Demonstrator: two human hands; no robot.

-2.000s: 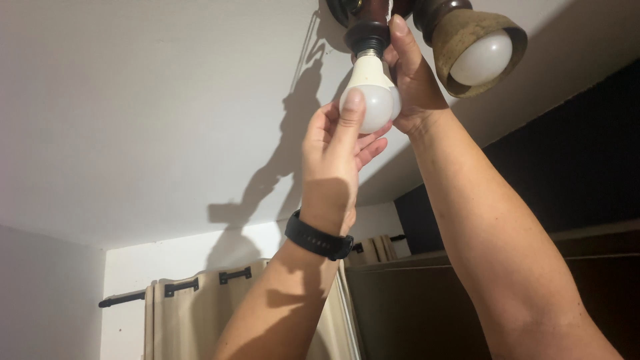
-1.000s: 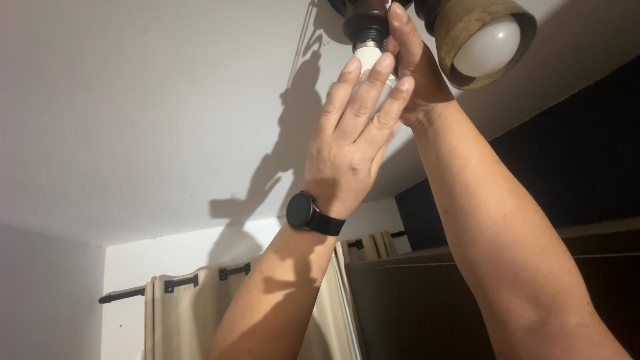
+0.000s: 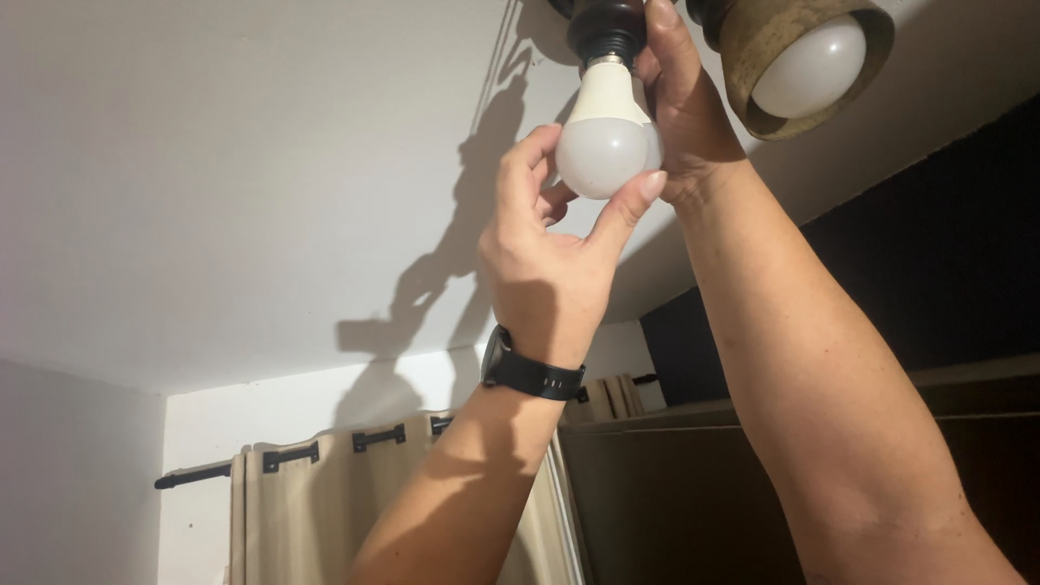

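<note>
A white light bulb (image 3: pixel 603 154) hangs below a dark lamp socket (image 3: pixel 608 28), its metal base partly showing at the socket's mouth. My left hand (image 3: pixel 561 236), with a black watch on the wrist, has its fingers and thumb around the bulb's round lower part. My right hand (image 3: pixel 691 106) is at the socket's right side, thumb pointing up along it; its other fingers are mostly hidden. Behind the first bulb, beside my right palm, shows the edge of what looks like a second bulb (image 3: pixel 654 146); what supports it is hidden.
Right of my right hand is another lamp head with a brownish shade (image 3: pixel 739 81) and a white bulb (image 3: pixel 812 69) in it. Below are a beige curtain (image 3: pixel 280 520) on a black rod (image 3: pixel 195 475) and a dark brown panel (image 3: pixel 658 504). Arm shadows fall on the ceiling.
My left hand has gone from spread fingers in front of the bulb to fingers and thumb around its lower part, leaving the bulb in plain sight. My right hand has stayed at the socket.
</note>
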